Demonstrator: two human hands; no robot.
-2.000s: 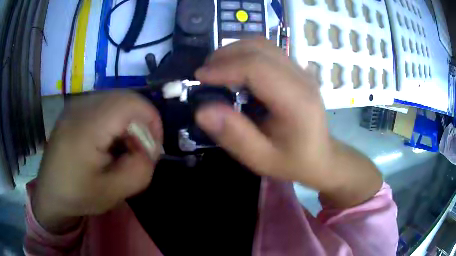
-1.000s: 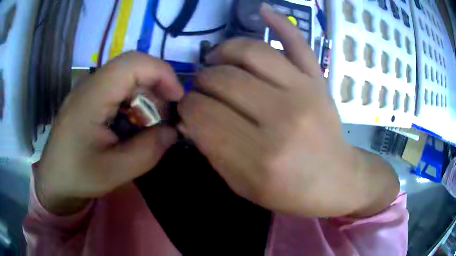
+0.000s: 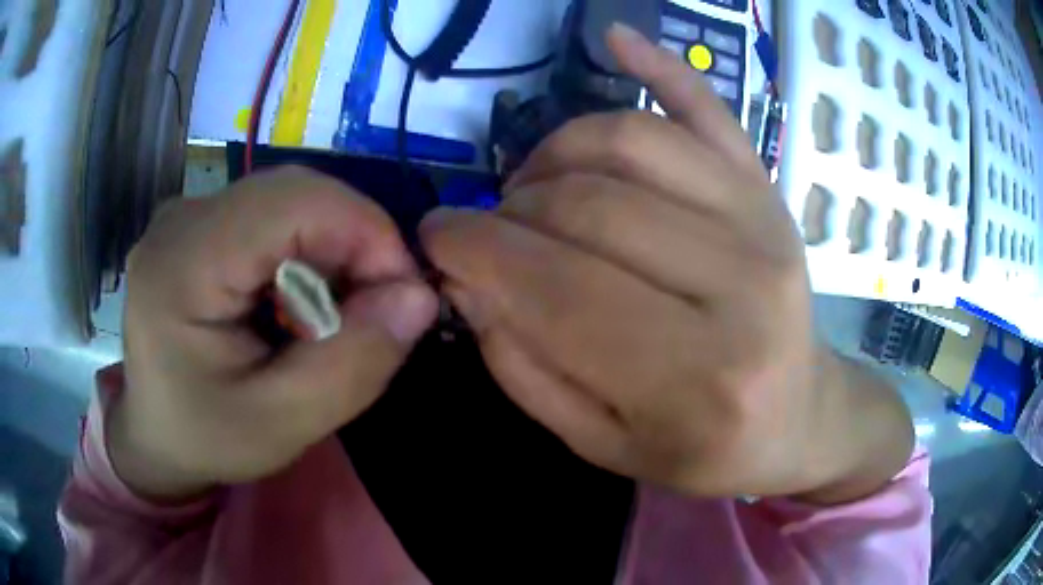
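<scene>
My left hand (image 3: 275, 326) is closed around a whitish test lead connector (image 3: 307, 299); a little red-orange shows beside it. My right hand (image 3: 652, 297) lies to its right, back of the hand up, index finger stretched toward the meter. The fingertips of both hands meet in front of me and pinch something thin and dark, mostly hidden by the fingers. Whether my right palm covers a unit cannot be seen. The light grey meter (image 3: 724, 80) with a yellow button lies beyond my right hand.
A foam tray (image 3: 841, 160) with tan cut-outs, some filled black, is at the right; another white tray (image 3: 57, 229) and layered boards (image 3: 137, 137) are at the left. A coiled black cord (image 3: 458, 40), yellow tape (image 3: 300, 80) and blue tape (image 3: 364, 86) lie beyond my hands.
My right hand has left the black, metal-edged item seen earlier and come against my left fingertips. The view has shifted, so the meter and trays sit further right.
</scene>
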